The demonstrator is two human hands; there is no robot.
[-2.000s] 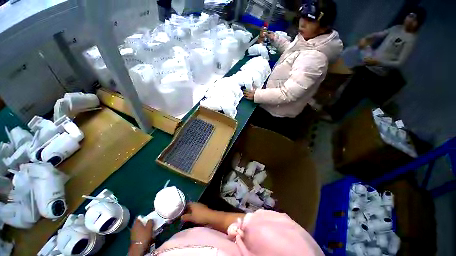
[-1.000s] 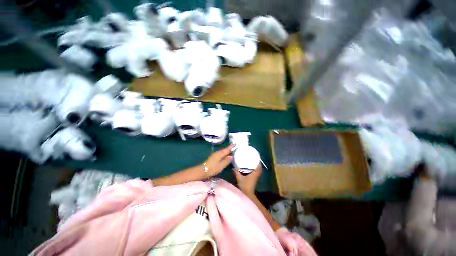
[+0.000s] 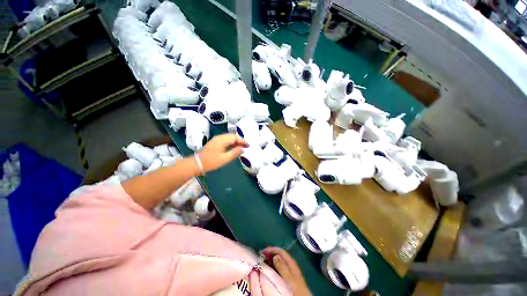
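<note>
A row of white dome cameras (image 3: pixel 300 196) runs along the green bench in front of me, lenses mostly towards me. My left hand (image 3: pixel 222 152) is stretched out over the bench edge, with its fingertips beside a white camera (image 3: pixel 252 160) in that row. The fingers are a little apart and I see nothing held in them. My right hand (image 3: pixel 283 267) is low, close to my body at the bench edge. Its fingers are partly hidden, and I cannot tell if it holds anything small.
More cameras (image 3: pixel 346 165) are piled on a cardboard sheet (image 3: pixel 393 231) behind the row. A long double line of white cameras (image 3: pixel 173 63) stretches away at the left. A metal post (image 3: pixel 244 46) rises from the bench. Loose cameras (image 3: pixel 138 159) lie in a carton below the edge.
The view has swung left. The camera that was between both hands is no longer held in view. My left hand has reached out to the row; my right hand is near my body.
</note>
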